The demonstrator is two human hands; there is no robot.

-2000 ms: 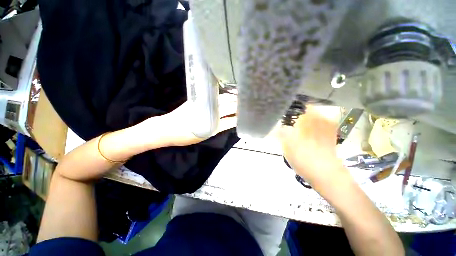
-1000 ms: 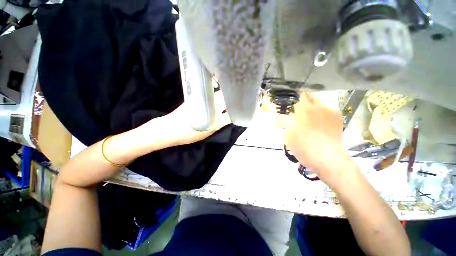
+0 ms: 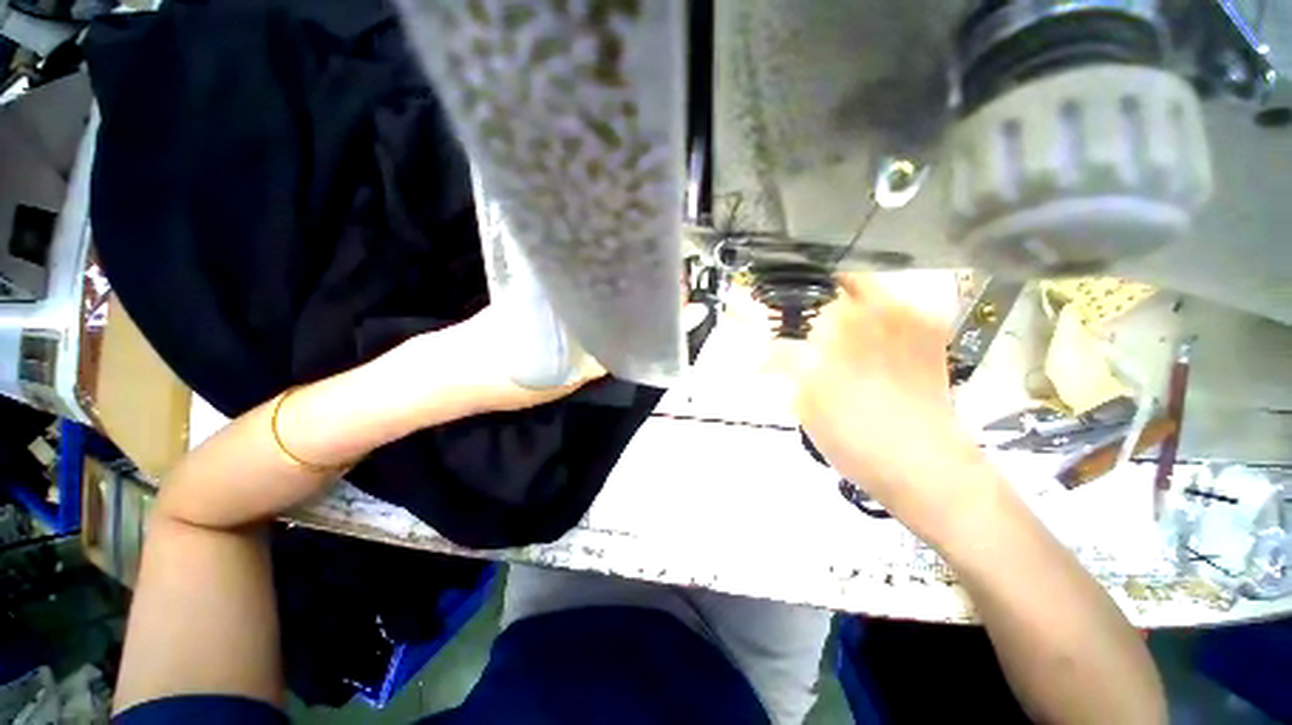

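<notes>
A large black cloth garment (image 3: 298,198) lies left of the sewing machine head (image 3: 567,142) and hangs over the table's front edge. My left hand (image 3: 546,371) lies on the garment, its fingers mostly hidden behind the machine head. My right hand (image 3: 886,383) is right of the needle area, beside a dark coiled tension part (image 3: 794,298). Its fingers are washed out and partly hidden under the machine arm, so I cannot tell what they hold. The needle and presser foot are not clearly seen.
Black-handled shears (image 3: 862,496) lie partly under my right wrist. Metal tools (image 3: 1049,425), a reddish-brown stick (image 3: 1173,418), crumpled yellow paper (image 3: 1084,354) and clear plastic (image 3: 1240,531) lie at the right. A ribbed knob (image 3: 1077,170) is upper right. A blue crate (image 3: 411,652) stands below the table.
The machine head shows at a shifted angle as the view moves, and it now covers more of my left fingers. Both hands stay in nearly the same places.
</notes>
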